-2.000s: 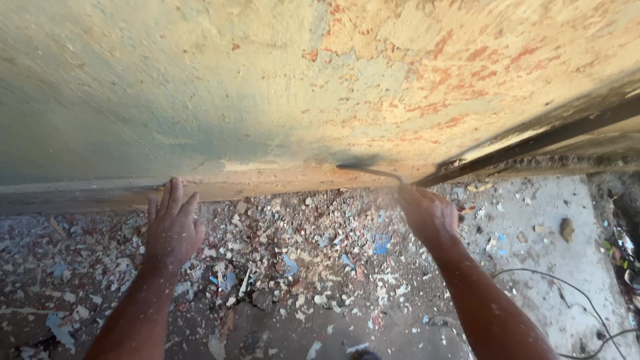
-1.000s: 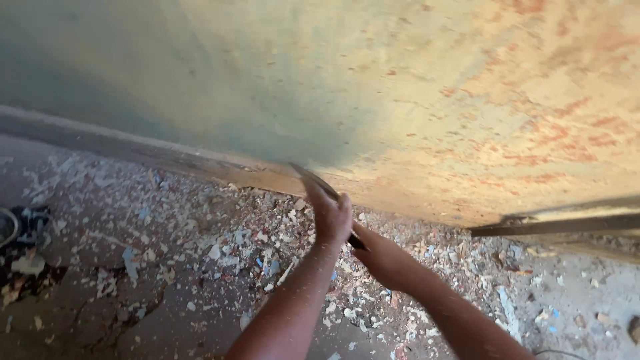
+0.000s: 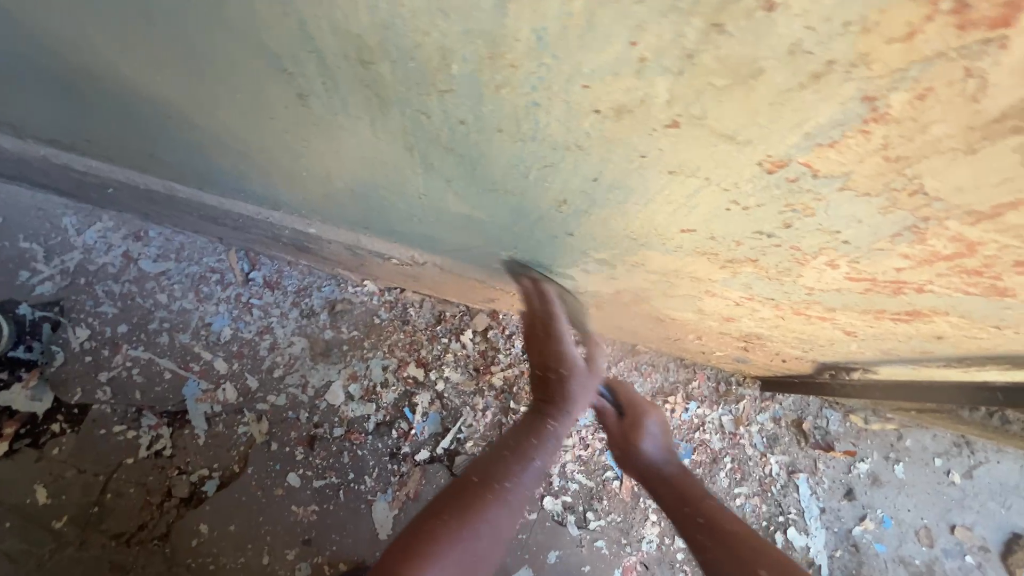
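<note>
A dark, curved hand tool with a blade [image 3: 572, 302] meets the foot of a wall with worn, peeling paint [image 3: 448, 144]; motion blurs it, and its exact kind cannot be told. My right hand [image 3: 636, 432] is closed around the tool's handle, low and right of the blade. Above and left of it, my left hand [image 3: 558, 360] lies along the tool, fingers stretched toward the blade's tip. Whether those fingers grip it or only press on it does not show. Fine pale dust speckles both forearms.
Paint chips and flakes [image 3: 384, 376] litter the concrete floor [image 3: 280, 512]. A ledge [image 3: 264, 224] runs along the wall's foot. At right, a dark bar [image 3: 896, 390] lies against the wall base. A dark object [image 3: 28, 336], partly cut off, is at the left edge.
My left hand, apart from the tool and by the ledge two seconds ago, has moved right onto the tool. My right hand still holds the handle. The view has shifted left.
</note>
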